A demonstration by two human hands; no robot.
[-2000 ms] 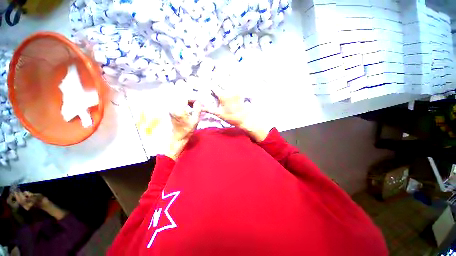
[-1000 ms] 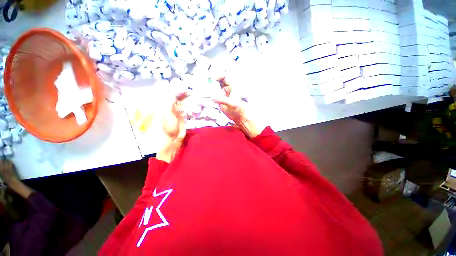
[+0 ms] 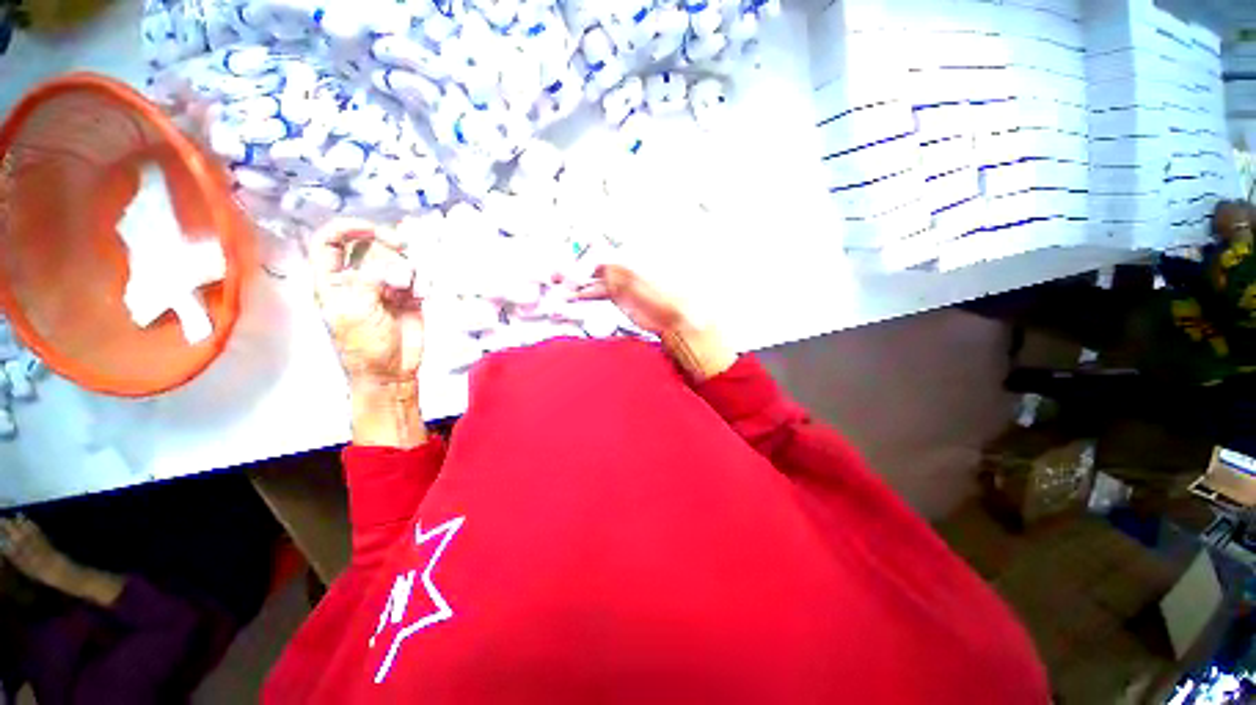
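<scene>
A large pile of small white pieces with blue marks (image 3: 482, 83) lies along the far side of the white table. More white pieces (image 3: 517, 262) lie between my hands, partly washed out by glare. My left hand (image 3: 368, 296) is raised over the table, palm up with fingers curled, beside the pile's near left edge; a whitish piece seems to lie at its fingers. My right hand (image 3: 641, 303) is at the table's near edge, its fingertips on or close to the loose pieces. A small reddish spot shows at its fingertips; glare hides whether it holds anything.
An orange basket (image 3: 232, 276) with a white scrap (image 3: 168, 262) stands at the left. Stacked white boxes (image 3: 978, 138) stand at the right. Another person's hand (image 3: 48, 558) shows at the lower left. A brown carton (image 3: 1040, 482) is on the floor at the right.
My left hand has moved left, away from my right hand, and turned palm up. My right hand has stayed near the same place. The basket sits further left in view.
</scene>
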